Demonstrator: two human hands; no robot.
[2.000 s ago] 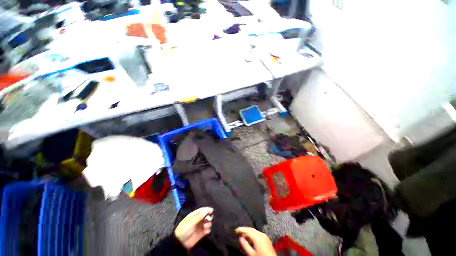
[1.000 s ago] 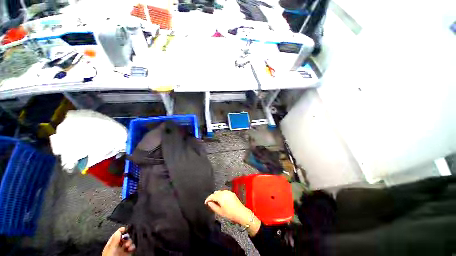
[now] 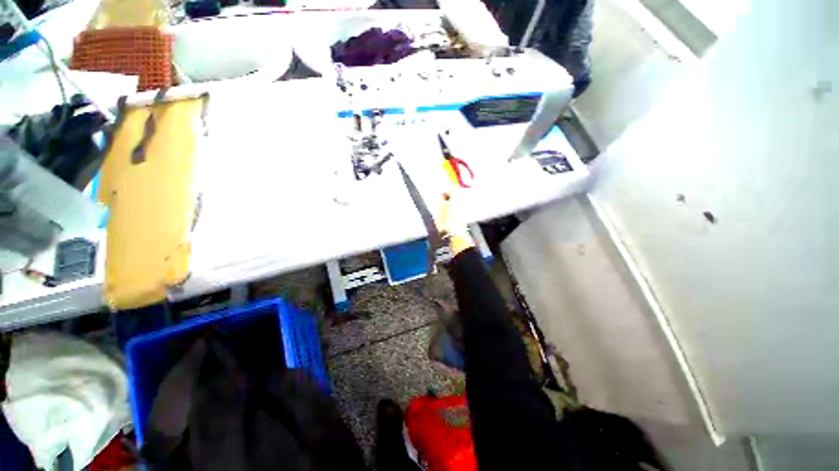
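Note:
My right hand (image 3: pixel 449 221) is reached out over the front edge of the white machine table, small and blurred. It is at the dark webbing strip (image 3: pixel 416 191), just below the fabric scissors (image 3: pixel 457 171) with red and yellow handles; whether it grips either cannot be told. The strip lies on the table and reaches its front edge. The white sewing machine (image 3: pixel 545 106) with a blue stripe stands behind them. The dark cloth work piece (image 3: pixel 248 414) lies over the blue crate (image 3: pixel 304 345) at the bottom left. My left hand is not in view.
A red stool (image 3: pixel 442 432) is at the bottom centre, beside a dark shoe. A white-covered stool (image 3: pixel 64 396) stands left of the crate. A brown cardboard sheet (image 3: pixel 152 198) lies on the table at the left. A blue pedal (image 3: pixel 407 260) is under the table. A pale panel (image 3: pixel 598 304) stands at the right.
The view has moved closer to the table. My right hand has gone from above the cloth to the table edge by the scissors. My left hand has left the picture.

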